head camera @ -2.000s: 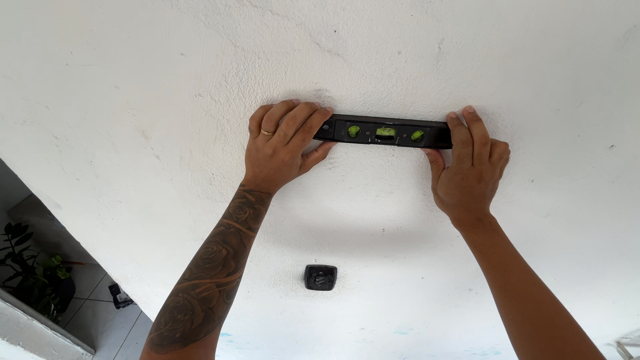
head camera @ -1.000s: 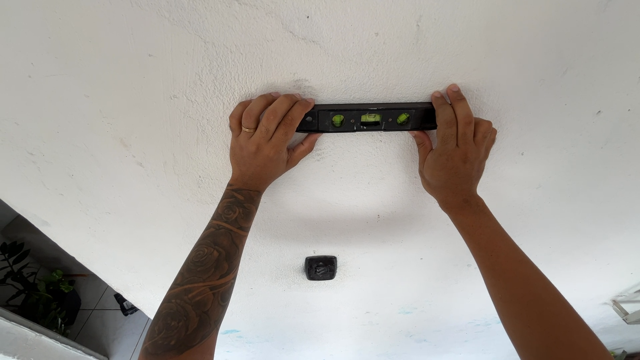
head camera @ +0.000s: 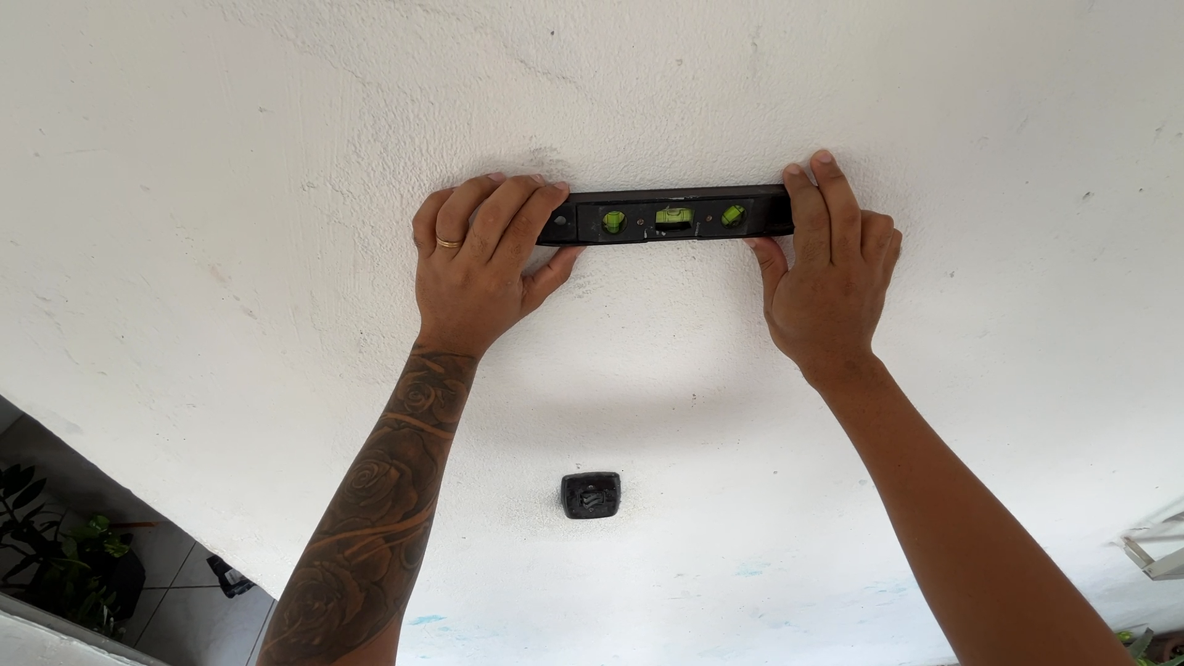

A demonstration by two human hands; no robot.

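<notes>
A black spirit level with green vials lies almost horizontally against a white textured wall. My left hand grips its left end, fingers over the top edge and thumb beneath; a ring shows on one finger. At the other end my right hand holds the level, thumb below, with fingertips on the wall. The hands hide both ends of the tool. Lower on the wall, between my forearms and touched by neither hand, is a small black rectangular fitting.
Past the wall's edge at lower left are leafy plants, a tiled floor and a dark object on it. A pale metal frame juts in at the right edge, with some leaves beneath it.
Between two seconds and one second ago, both hands and the level moved a little to the left along the wall. Both hands have kept their hold on the level.
</notes>
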